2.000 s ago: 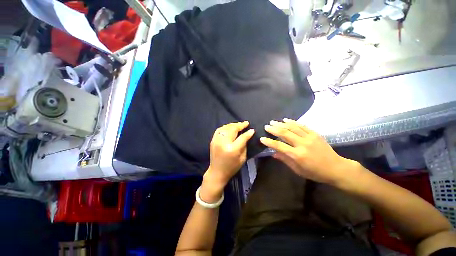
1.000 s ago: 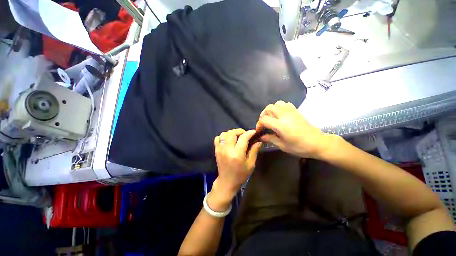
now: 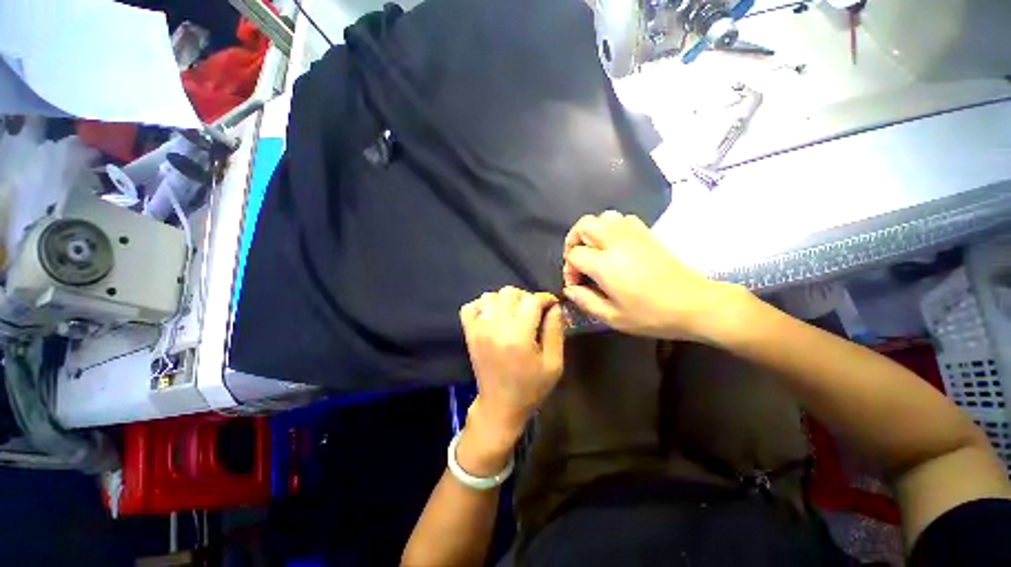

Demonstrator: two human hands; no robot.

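Observation:
A large black cloth garment piece [image 3: 443,188] lies spread and partly wrinkled over the white table, with a small shiny mark at its upper left. My left hand [image 3: 514,343], with a white bangle on the wrist, pinches the cloth's near edge at the table's front. My right hand [image 3: 621,271] pinches the same edge just to the right, its fingers curled. The two hands are close together with a short stretch of edge between them. The fingertips partly hide the pinched edge.
A thin metal tool [image 3: 732,135] lies right of the cloth. Machine parts [image 3: 715,28] stand at the top. The table's ruler edge [image 3: 865,246] runs right, above a white basket [image 3: 976,354]. A second machine [image 3: 100,260] and paper sheet [image 3: 100,55] are at left.
My hands have gone from flatter, spread fingers to pinching the cloth's near edge. The view has shifted, so the table and cloth appear further left.

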